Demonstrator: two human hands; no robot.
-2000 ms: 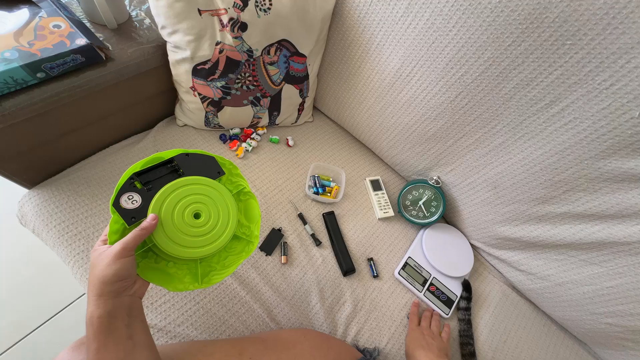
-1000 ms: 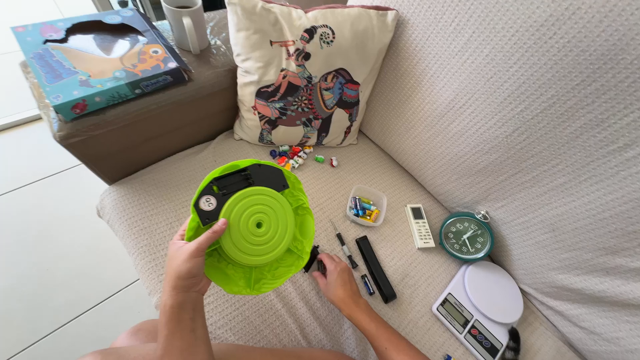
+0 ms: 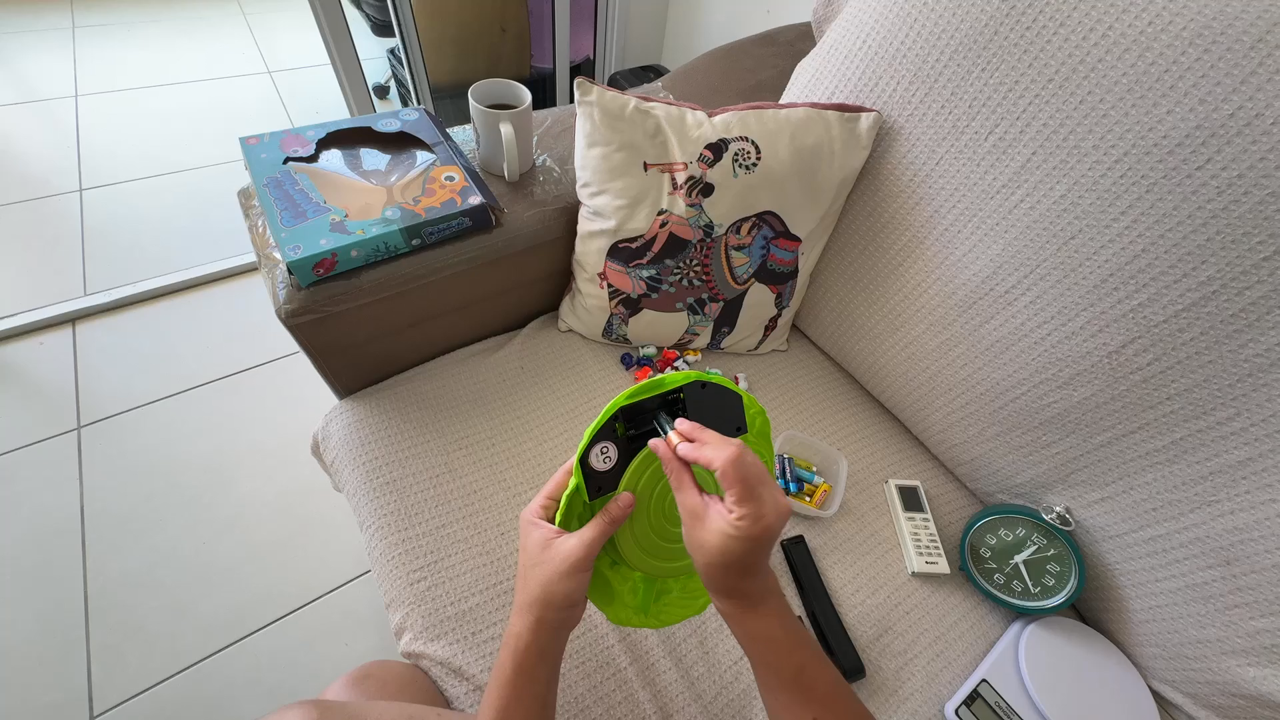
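Observation:
My left hand (image 3: 570,545) grips the left rim of a bright green plastic toy (image 3: 650,590), its underside turned toward me. A black panel with an uncovered battery compartment (image 3: 640,418) lies across the toy's upper part, beside a round white sticker. Between the thumb and fingers of my right hand (image 3: 725,495) is a copper-and-black battery (image 3: 670,432), one end at the compartment. Right of the toy, a clear plastic tub (image 3: 835,470) holds several loose batteries. Below the tub lies a long black case or strap (image 3: 822,610).
Small colourful figures (image 3: 665,360) lie before an elephant-print cushion (image 3: 700,230). A white remote control (image 3: 916,530), a green alarm clock (image 3: 1022,558) and a white kitchen scale (image 3: 1080,670) are at the right. A cardboard toy box (image 3: 370,200) and a mug (image 3: 502,130) stand on the armrest.
My right hand has moved from the sofa seat up to the toy and now holds a battery at the compartment. The left hand still holds the toy. The view has shifted.

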